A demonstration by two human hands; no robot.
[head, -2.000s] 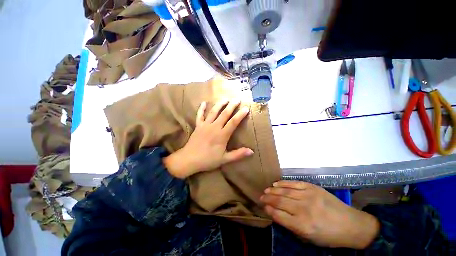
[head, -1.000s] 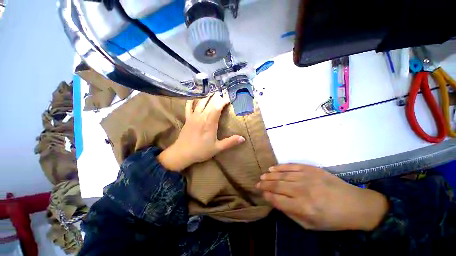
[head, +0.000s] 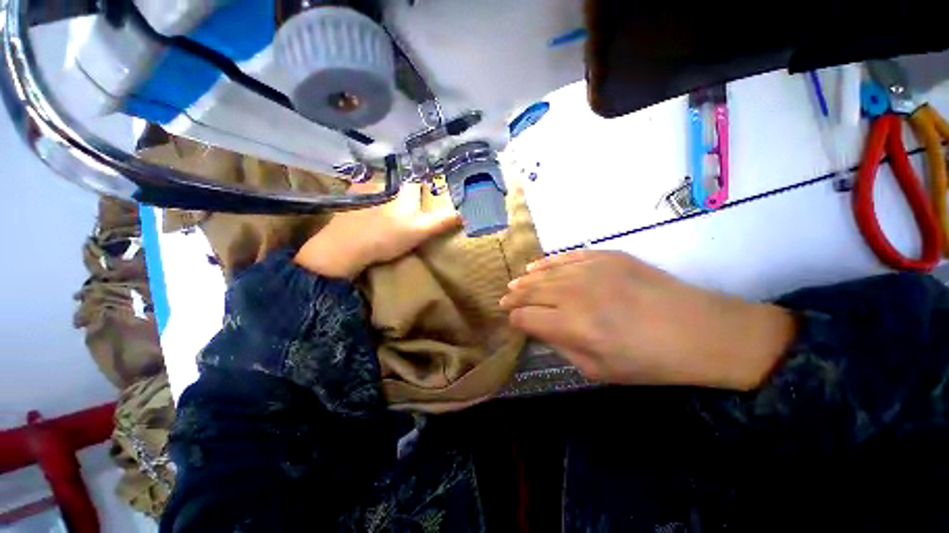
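Note:
A tan-brown garment piece [head: 437,302] lies on the white machine table and runs under the sewing machine's needle area, with loose folds toward the front edge. A stitched line shows near its right side. My left hand [head: 380,234] lies flat on the cloth, left of the grey ribbed attachment [head: 481,203]; its fingertips are partly hidden by the machine head. My right hand [head: 624,318] rests with fingertips on the cloth's right edge, nearer to me. The machine's grey round knob [head: 335,68] and shiny metal end [head: 208,193] hang above.
Small snips [head: 710,151] with blue and pink handles lie to the right. Red-handled scissors [head: 895,198] and a yellow-orange handle lie at far right. A dark case [head: 728,52] overhangs the upper right. Brown bundles [head: 120,312] sit left of the table, above a red pipe [head: 62,448].
The cloth and both hands have moved forward toward the needle area. My left hand is now partly under the machine head's outline. The view has shifted, so the machine head looks larger and further left.

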